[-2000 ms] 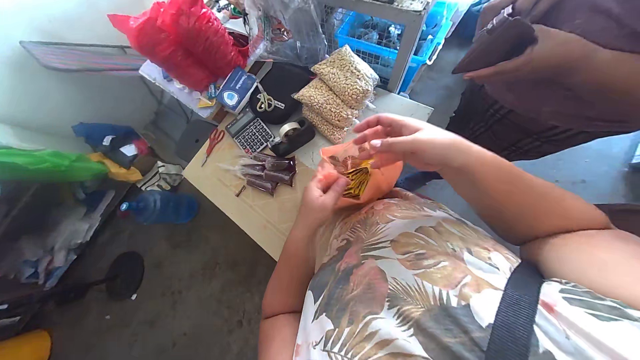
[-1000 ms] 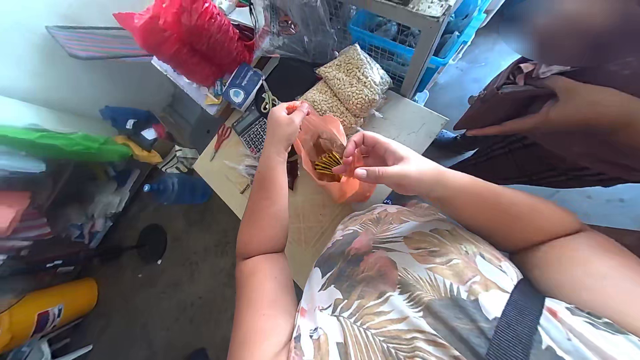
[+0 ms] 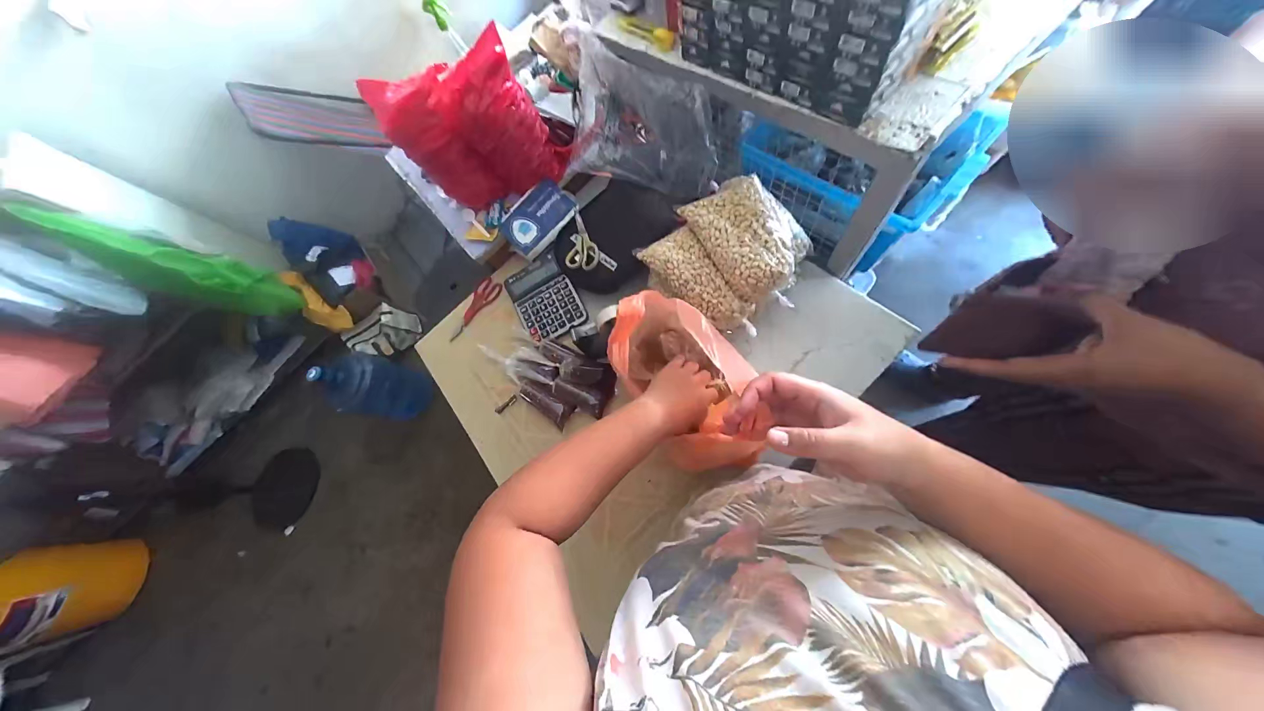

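An orange plastic bag (image 3: 642, 331) stands with its mouth spread at the table's near edge. My left hand (image 3: 681, 393) reaches into it, fingers partly hidden by the bag and its contents. At the bag's right rim is my right hand (image 3: 825, 420), thumb and fingers closed on the thin plastic. Just left of the bag lie several small clear packets of dark contents (image 3: 558, 380). Behind it rest clear bags of pale nuts or beans (image 3: 741, 247). A calculator (image 3: 549, 301), red-handled scissors (image 3: 479, 304) and another pair of scissors (image 3: 585, 247) are farther back.
A bulging red plastic bag (image 3: 474, 128) and a blue box (image 3: 538, 217) sit behind the table (image 3: 849, 326). Blue crates (image 3: 820, 178) stand under a metal shelf. A person (image 3: 1116, 346) holding a dark wallet-like item is at the right. A blue water bottle (image 3: 370, 385) lies on the floor at left.
My left hand has gone from the bag's upper rim down into its mouth. My right hand stays by the right rim. The yellow-and-dark contents that showed earlier are now mostly hidden.
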